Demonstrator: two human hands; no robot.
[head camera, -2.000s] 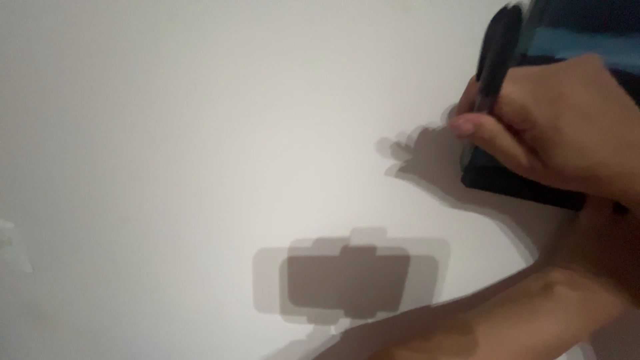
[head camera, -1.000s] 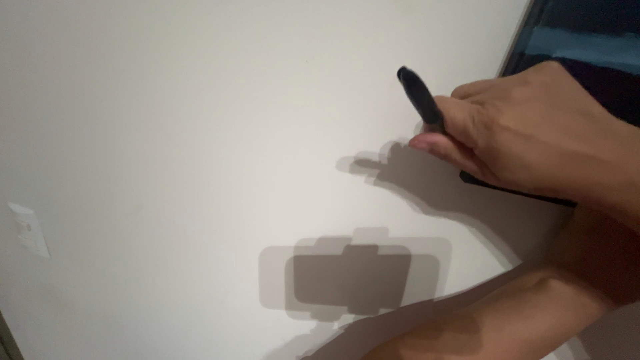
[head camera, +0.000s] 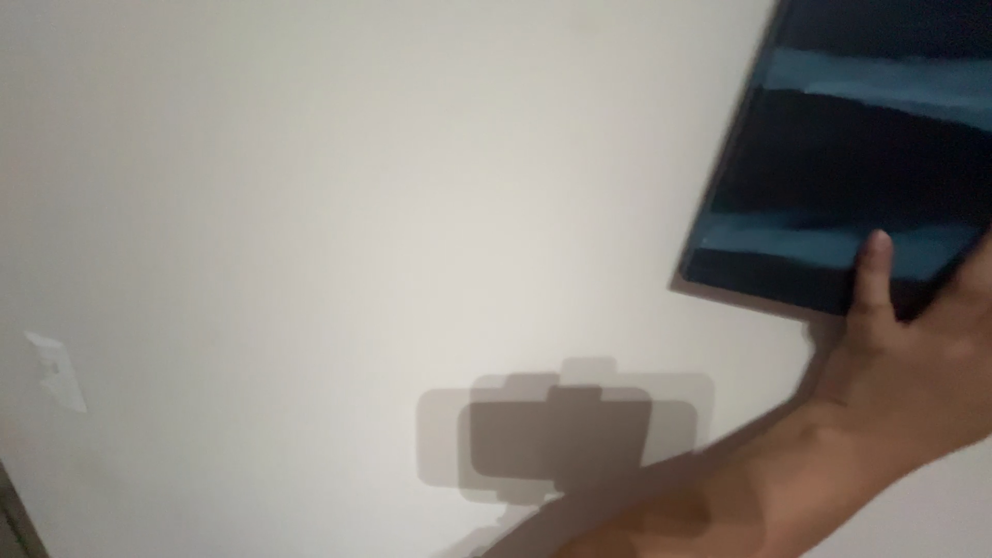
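Observation:
A dark canvas picture with blue bands (head camera: 837, 163) sits tilted against the white wall at the upper right, cut off by the view's edge. My left hand (head camera: 922, 341) reaches up from below to its lower edge. One finger lies on the front of the picture, spread away from the rest of the hand. Part of this hand runs past the right edge of the view. My right hand is out of view, and no pen shows.
The pale wall (head camera: 310, 194) fills most of the view. A whitish plate or patch (head camera: 58, 372) is on it at the far left. A dark strip (head camera: 19, 515) runs across the lower left corner. Overlapping shadows fall on the wall near the bottom.
My right hand, which held a dark pen in front of the picture's lower left corner, has left the view. That corner and my left hand now show uncovered.

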